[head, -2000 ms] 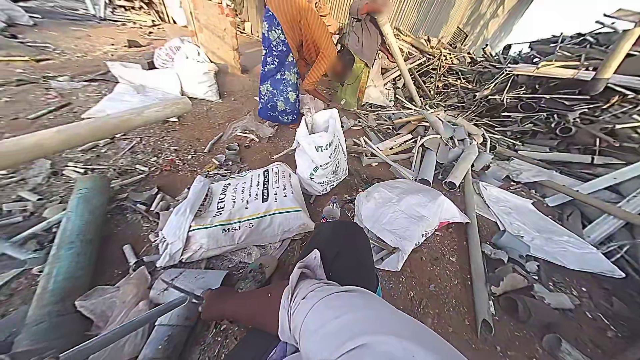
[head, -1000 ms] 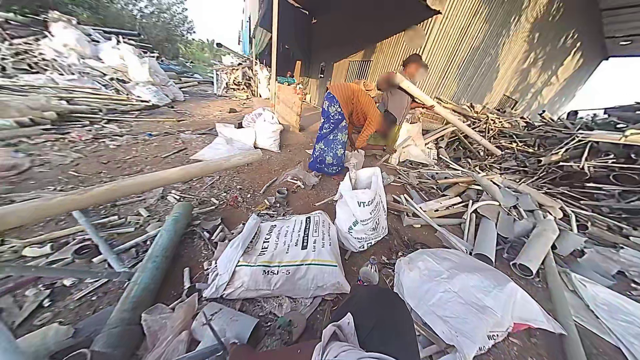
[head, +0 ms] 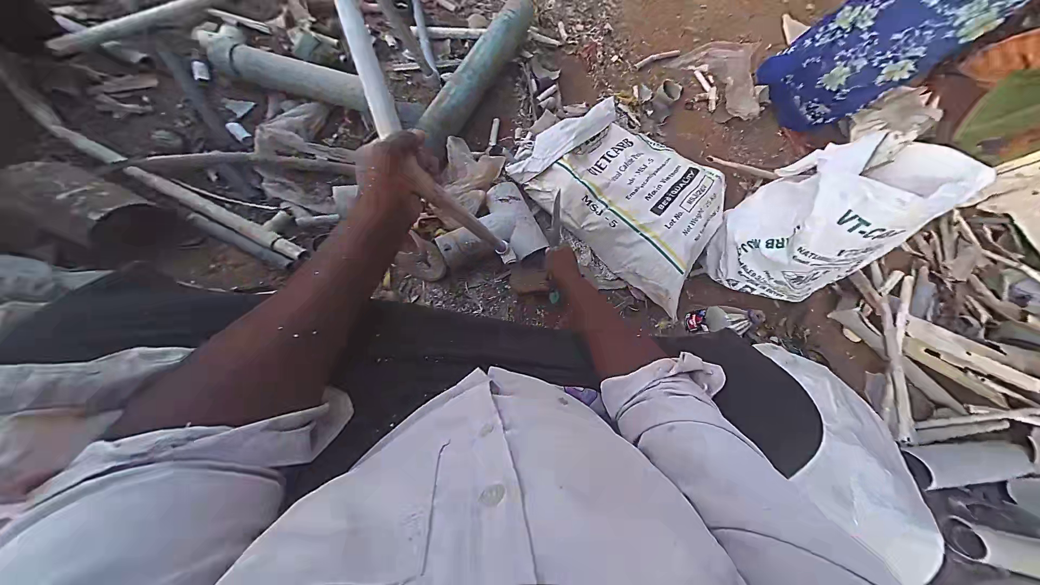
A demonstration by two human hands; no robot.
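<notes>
My left hand (head: pixel 398 166) is closed around a long, thin pipe (head: pixel 367 69), which runs from the top of the view down to the right. Its lower end lies over short pieces of wide grey pipe (head: pixel 508 219). My right hand (head: pixel 561 264) grips a knife (head: pixel 556 219) with its blade pointing up, just right of those pieces. A printed white woven sack (head: pixel 634 203) lies flat beyond my right hand. Behind my left hand a thick green pipe (head: pixel 475 73) slants away.
Another printed white sack (head: pixel 845 219) stands at right, near a person's blue floral garment (head: pixel 861 61). Cut pipes (head: pixel 975 463) are heaped at far right. More pipes (head: pixel 284 77) and scraps litter the left ground. A white sheet (head: pixel 861 455) lies beside my leg.
The view has tipped down and turned. My left hand, out of sight before, now shows on the thin pipe. The person by the sacks is now only partly in view.
</notes>
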